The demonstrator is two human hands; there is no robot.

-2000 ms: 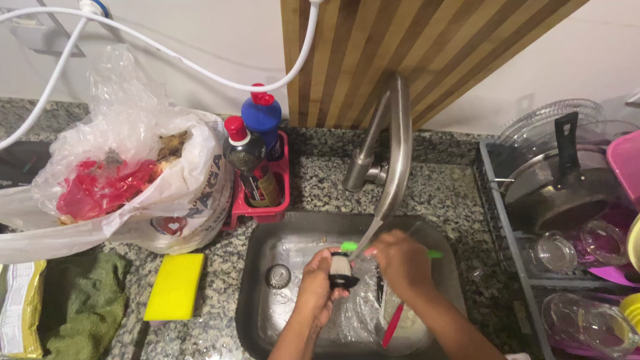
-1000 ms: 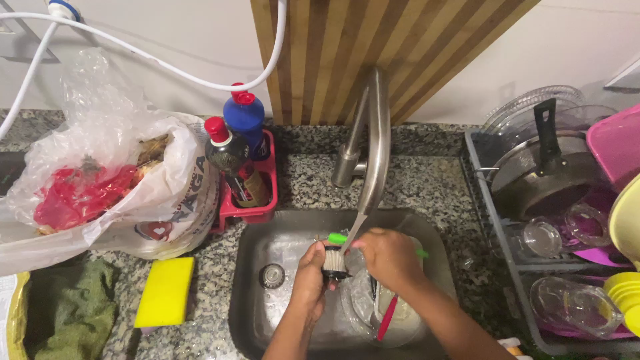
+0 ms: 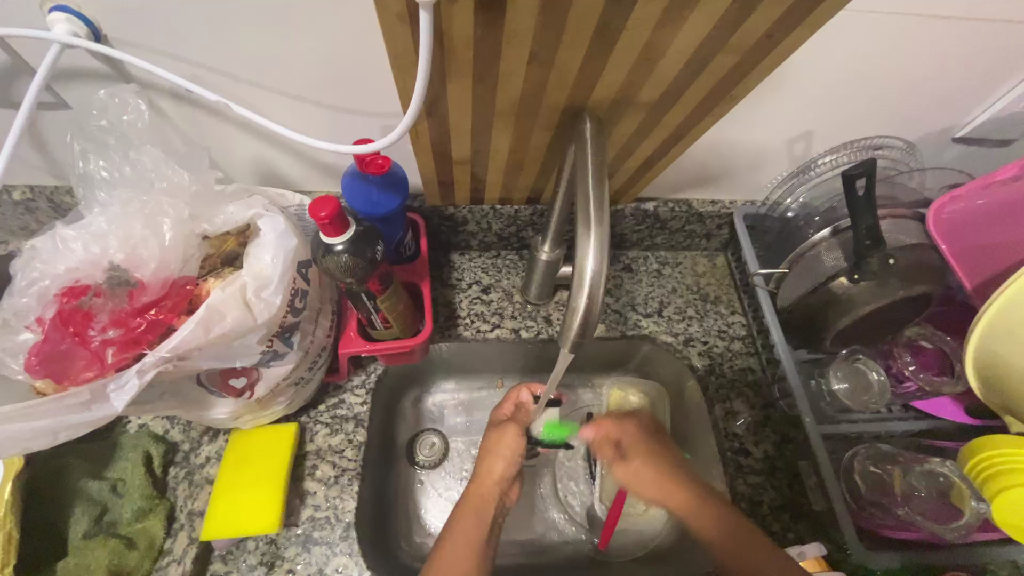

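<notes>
My left hand (image 3: 506,436) holds a small black-and-white part (image 3: 550,412) under the stream of water from the steel faucet (image 3: 590,240), above the sink (image 3: 464,512). In my right hand (image 3: 640,452) is a green brush (image 3: 558,433), its head against the part; it is blurred, and my fingers hide much of its handle. Below my right hand lie a clear plastic container (image 3: 652,400) and a utensil with a red handle (image 3: 613,520). The round drain strainer (image 3: 427,449) sits at the sink's left.
Left of the sink are a yellow sponge cloth (image 3: 252,480), a green cloth (image 3: 96,504) and a plastic bag of waste (image 3: 280,352). A red caddy (image 3: 420,320) holds bottles behind them. At right stands a gray dish rack (image 3: 800,400) with a pan (image 3: 872,288), glasses and bowls.
The green brush has come round to the front of the part in my left hand; a second ago it was behind its top. My right hand has moved slightly away from the part.
</notes>
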